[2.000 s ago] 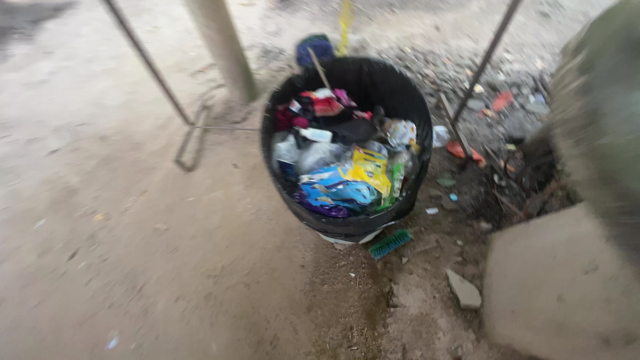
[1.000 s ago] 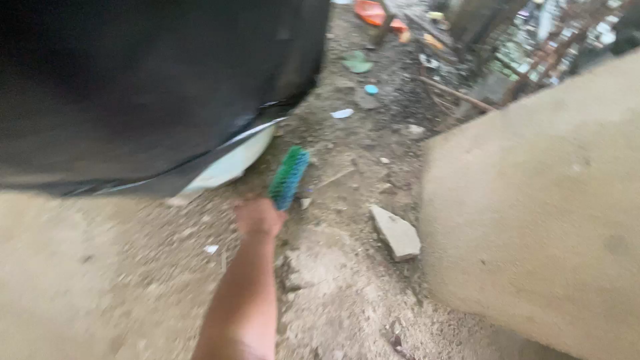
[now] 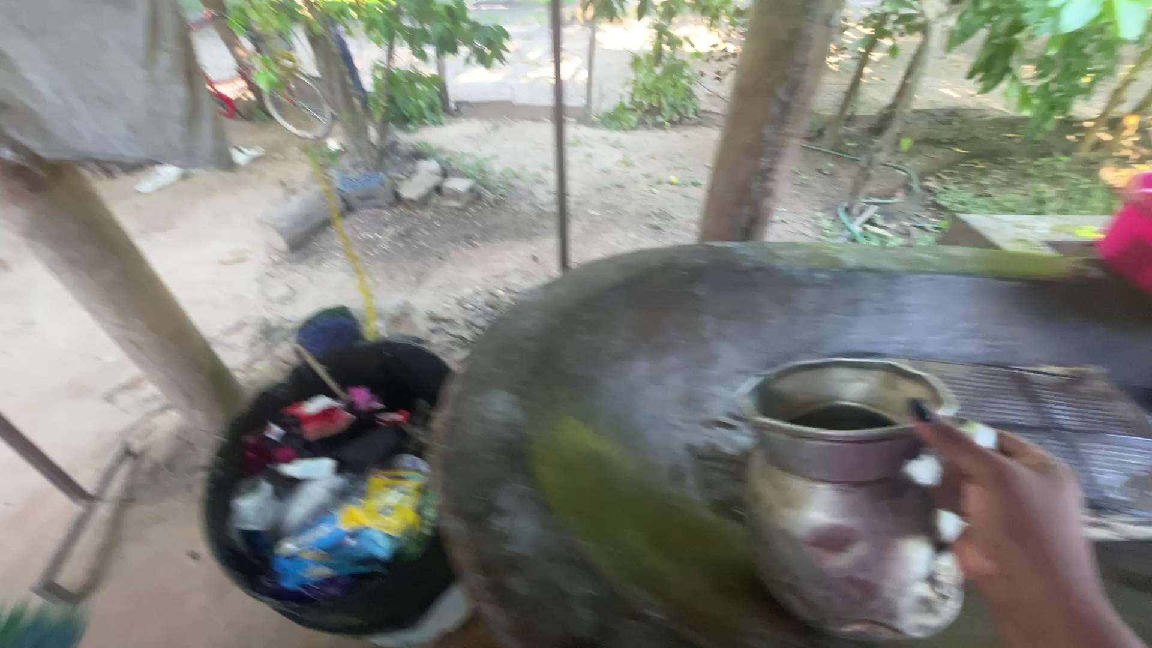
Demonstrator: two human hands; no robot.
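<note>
My right hand (image 3: pixel 1021 504) is at the lower right, gripping the side of a dented metal jug (image 3: pixel 841 531), thumb at its rim. The jug is upright over a wide, shallow concrete basin (image 3: pixel 612 360) stained with green, and dark liquid shows inside it. Whether it rests on the basin cannot be told. The green bristles of a brush (image 3: pixel 40 625) show at the bottom left corner; the rest of it is cut off. My left hand is out of view.
Left of the basin stands a waste bin lined with a black bag (image 3: pixel 225 531), full of wrappers. A ribbed washing surface (image 3: pixel 1035 405) lies in the basin. Wooden posts (image 3: pixel 765 117), a thin metal pole (image 3: pixel 560 135) and a bent metal frame (image 3: pixel 99 540) stand around. Something pink (image 3: pixel 1129 234) is at the right edge.
The view has swung up to the basin. One second ago a hand reached to the green brush on the ground beside the bin; now my right hand is on the metal jug.
</note>
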